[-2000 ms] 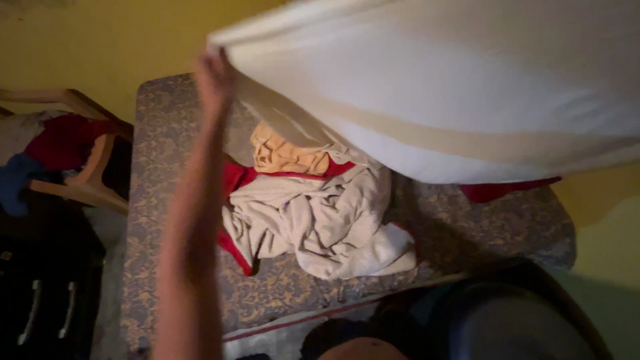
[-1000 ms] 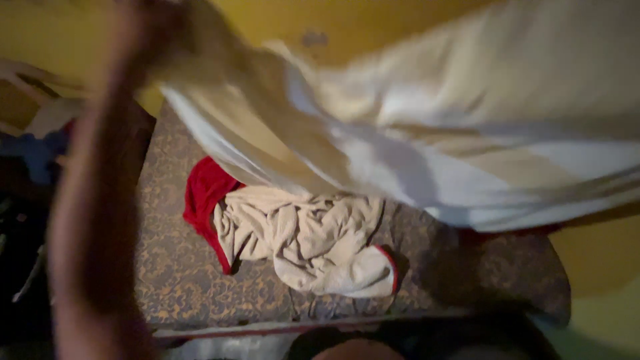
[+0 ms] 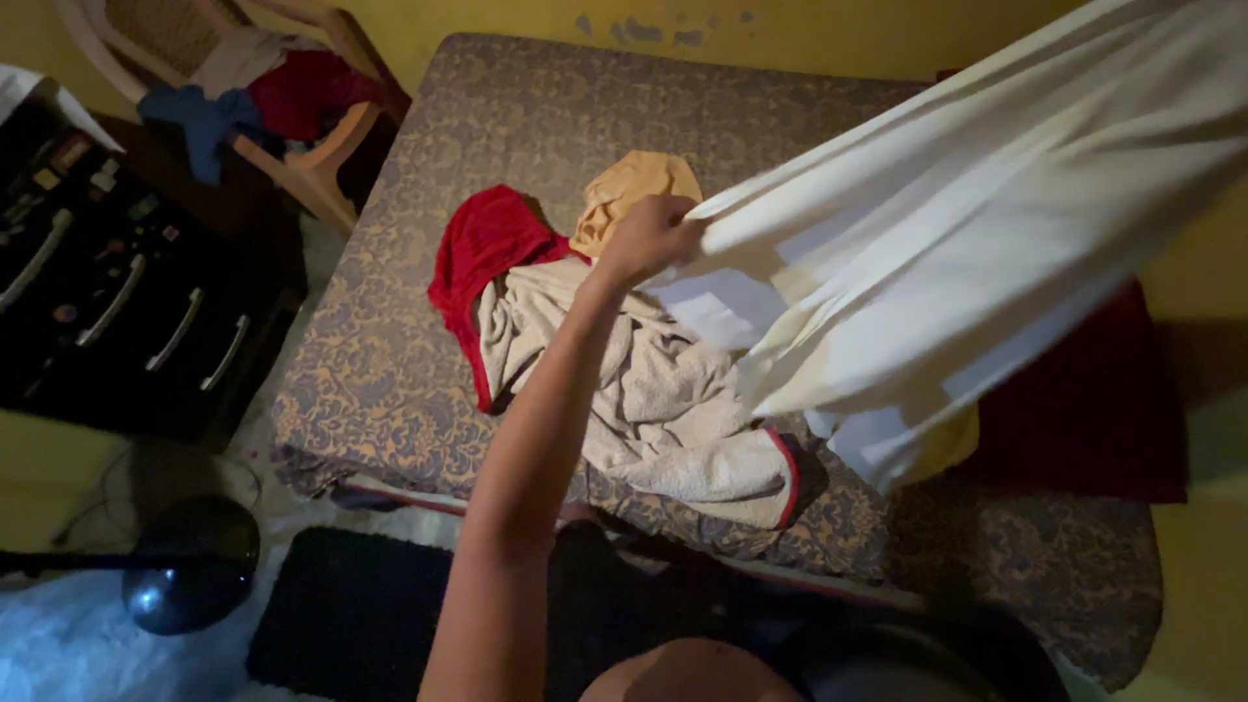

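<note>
My left hand [image 3: 655, 234] grips one edge of a large white and cream cloth [image 3: 926, 214], which stretches away to the upper right, its lower folds hanging over the bed. My right hand is not in view. Beneath and beside the hand, a crumpled beige towelling cloth with red trim [image 3: 673, 390] lies on the patterned mattress [image 3: 624, 97]. A red hood-like part [image 3: 492, 239] is at its left end. A crumpled peach-orange cloth [image 3: 639, 180] lies just behind my left hand.
A dark red cloth [image 3: 1092, 400] lies at the bed's right. At upper left, a plastic armchair [image 3: 336, 146] holds blue, red and beige clothes, near a black chest of drawers [image 3: 146, 283]. A round black stand base [image 3: 190, 565] and a black mat [image 3: 351, 609] are on the floor.
My left hand has come down from high up, still gripping the white cloth's edge. That cloth, spread wide before, now hangs narrower and in folds toward the right. The peach cloth shows again.
</note>
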